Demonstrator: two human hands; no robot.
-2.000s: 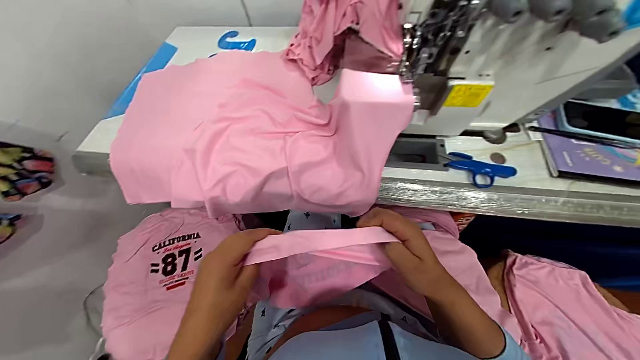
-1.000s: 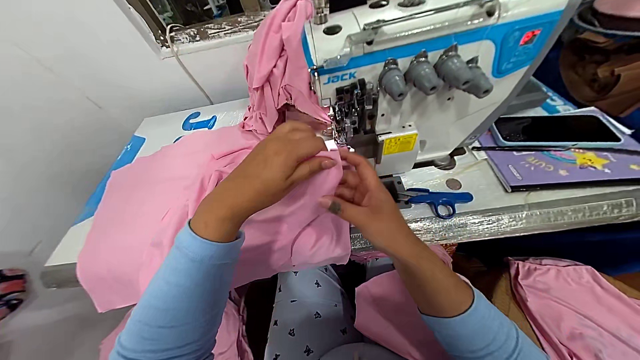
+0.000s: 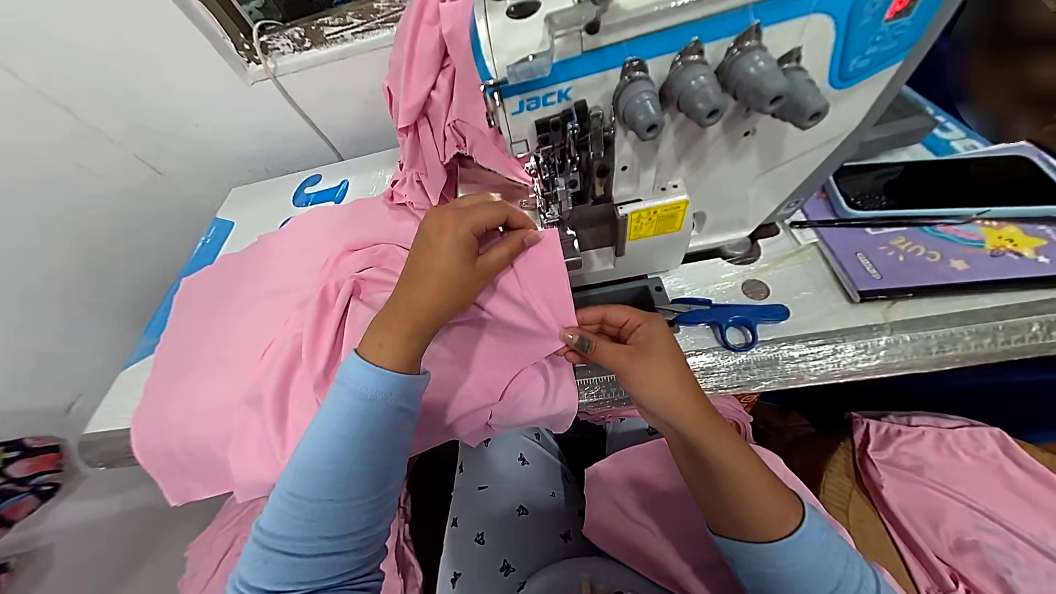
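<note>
Pink knit fabric (image 3: 272, 330) lies in folds over the left part of the sewing table, its right edge beside the presser foot area of a white and blue Jack overlock sewing machine (image 3: 569, 165). Close to the needle area, my left hand (image 3: 454, 264) pinches the top of that edge between thumb and fingers. My right hand (image 3: 627, 351) grips the same edge lower down, near the table's front. Between the two hands the edge runs fairly straight. More pink fabric (image 3: 437, 99) is bunched behind and left of the machine head.
Blue thread snips (image 3: 730, 318) lie right of my right hand, near a coin (image 3: 755, 289). A phone (image 3: 949, 183) rests on a purple notebook (image 3: 932, 260) at the right. Pink pieces (image 3: 957, 495) lie at lower right and on my lap (image 3: 652, 511).
Two seconds ago both hands held a folded pink band over my lap; now they are at the machine. Since one second ago, my right hand has moved down the fabric edge, away from my left.
</note>
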